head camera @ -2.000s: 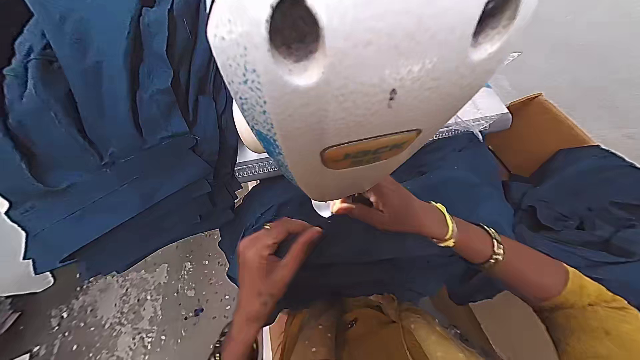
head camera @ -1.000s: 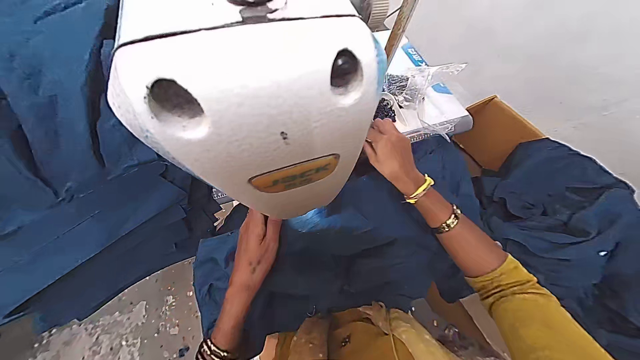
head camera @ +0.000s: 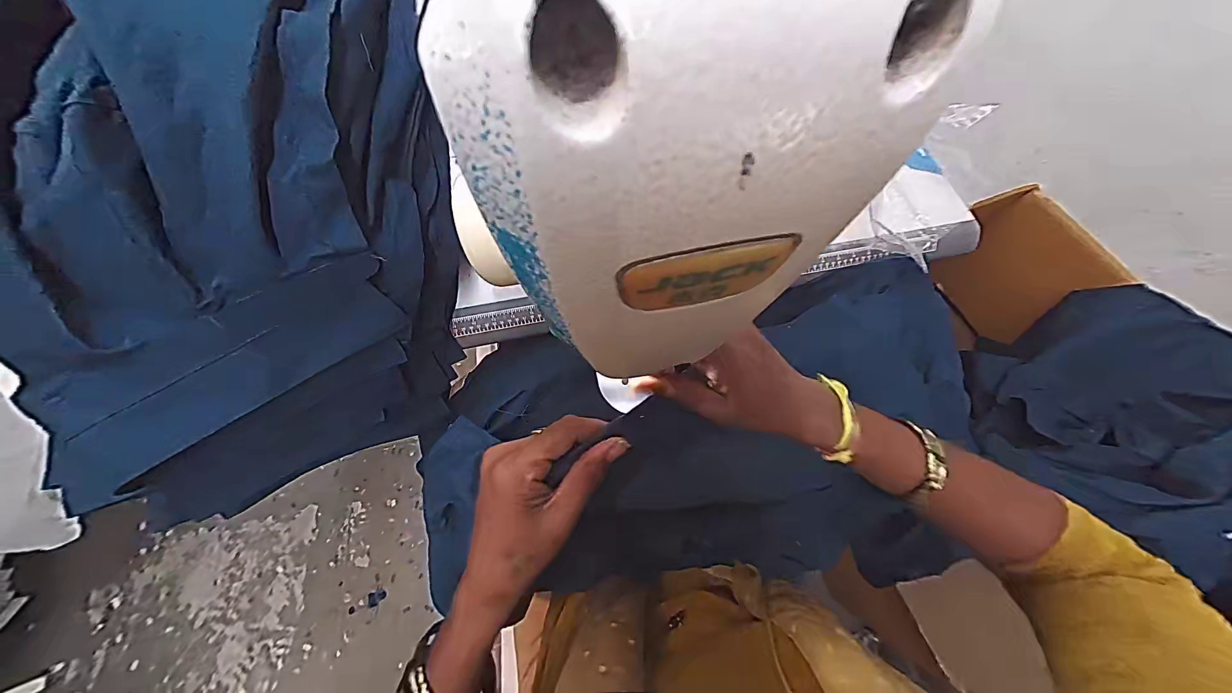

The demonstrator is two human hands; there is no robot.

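A white Jack sewing machine head (head camera: pixel 693 173) fills the upper middle and hides its needle. Below it lies navy blue fabric (head camera: pixel 712 481), draped over the work surface and down toward my lap. My left hand (head camera: pixel 539 491) pinches a folded edge of this fabric between thumb and fingers, left of and below the machine's tip. My right hand (head camera: pixel 741 385) is at the fabric close under the machine head, its fingertips beside the small bright plate (head camera: pixel 621 393); the head partly covers these fingers.
Stacked navy cut pieces (head camera: pixel 221 356) hang at the left. Behind the machine runs a table edge with a ruler scale (head camera: pixel 496 322). At the right, a cardboard box (head camera: pixel 1049 260) stands beside more bunched navy fabric (head camera: pixel 1126 404). Clear plastic (head camera: pixel 905 217) lies at the back. The floor (head camera: pixel 250 577) is speckled with scraps.
My right hand has come from behind the machine's right side to the front, under the head. My left hand now holds up a fabric edge. The view has shifted.
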